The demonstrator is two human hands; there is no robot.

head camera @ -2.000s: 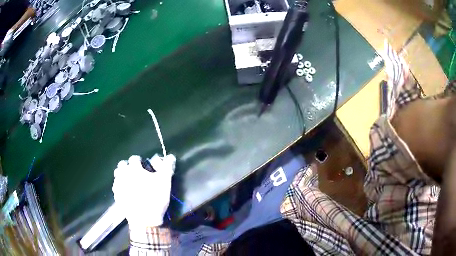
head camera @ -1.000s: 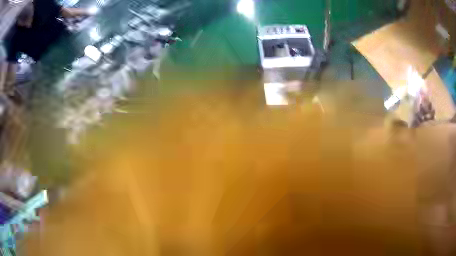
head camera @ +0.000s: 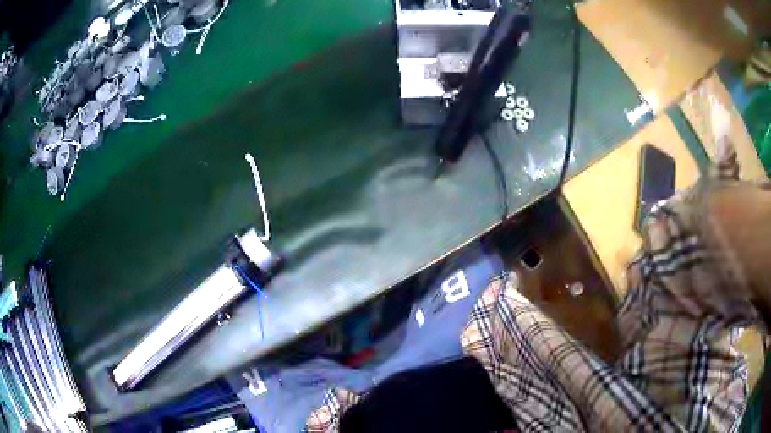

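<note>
A white-and-silver tubular unit [head camera: 182, 326] lies slanted on the dark mat at the front left of the bench. Its upper end has a black end fitting [head camera: 269, 264], with a pale end piece [head camera: 253, 245] by it. A white lead [head camera: 259, 194] rises from there in a curve, and a thin blue wire [head camera: 260, 311] hangs by the same end. My left hand is not in view. A blurred pale shape at the end of a plaid sleeve, far right over the cardboard, may be my right hand; its fingers and any hold cannot be made out.
Round grey discs [head camera: 110, 89] are heaped at upper left. White bars [head camera: 38, 355] stand in a row at lower left. A black electric screwdriver [head camera: 482, 89] hangs over the screw feeder [head camera: 423, 80], near small white rings [head camera: 518, 112]. A black phone [head camera: 656, 179] lies on cardboard [head camera: 604, 203].
My gloved left hand has let go of the unit and left the picture, so the unit's black end shows. An orange-brown blur covered much of the view one second ago. More of the phone shows.
</note>
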